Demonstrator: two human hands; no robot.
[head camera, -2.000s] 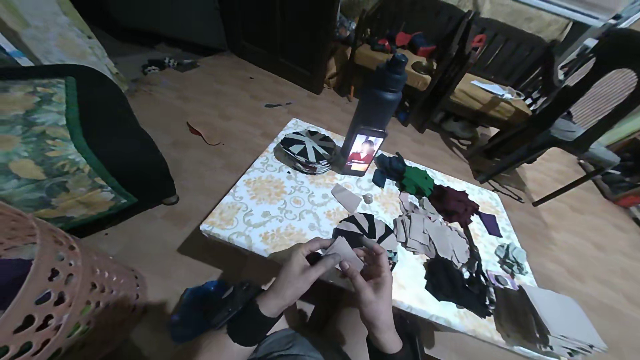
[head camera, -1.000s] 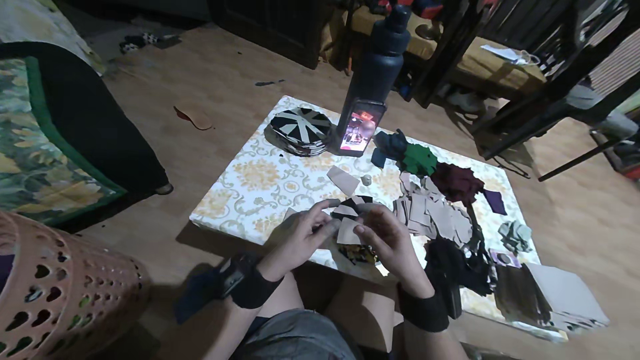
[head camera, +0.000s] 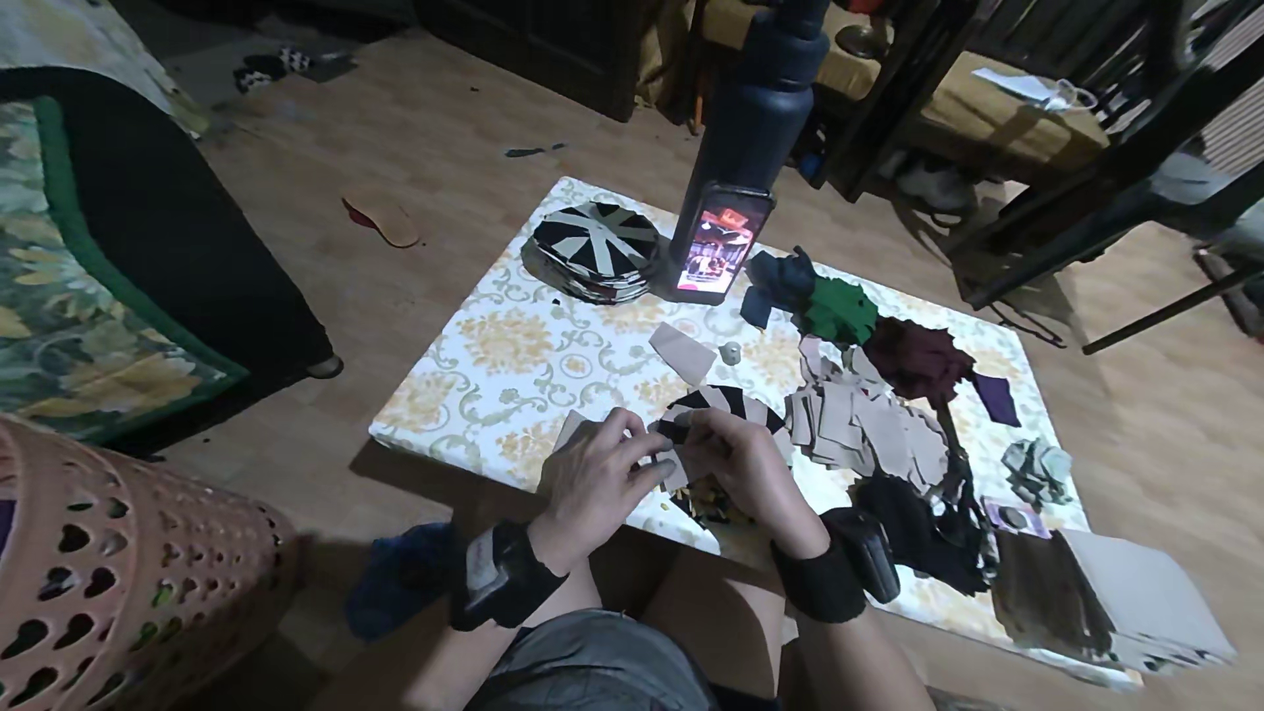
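Close together at the table's near edge, my left hand (head camera: 604, 481) and my right hand (head camera: 743, 464) pinch at a small beige fabric piece (head camera: 679, 472) between them. Another pale piece shows beside my left hand. Just behind my fingers lies a round black-and-beige patchwork piece (head camera: 726, 399), partly covered by my right hand. A loose beige fabric piece (head camera: 682, 354) lies flat farther back, with a small roundish object (head camera: 730, 353) beside it. To the right is a heap of cut beige pieces (head camera: 869, 420). My fingertips partly hide what they hold.
A stack of round black-and-white patchwork pieces (head camera: 595, 247) stands at the back left, near a phone (head camera: 724, 242) leaning on a dark bottle (head camera: 752, 118). Green (head camera: 837, 309), maroon (head camera: 918, 358) and black fabric (head camera: 923, 528) lie right, with folded cloth (head camera: 1145, 592). A pink basket (head camera: 128, 583) stands left.
My hands have drawn slightly apart since a second ago, and the beige piece between them is less exposed. The view has shifted closer to the table.
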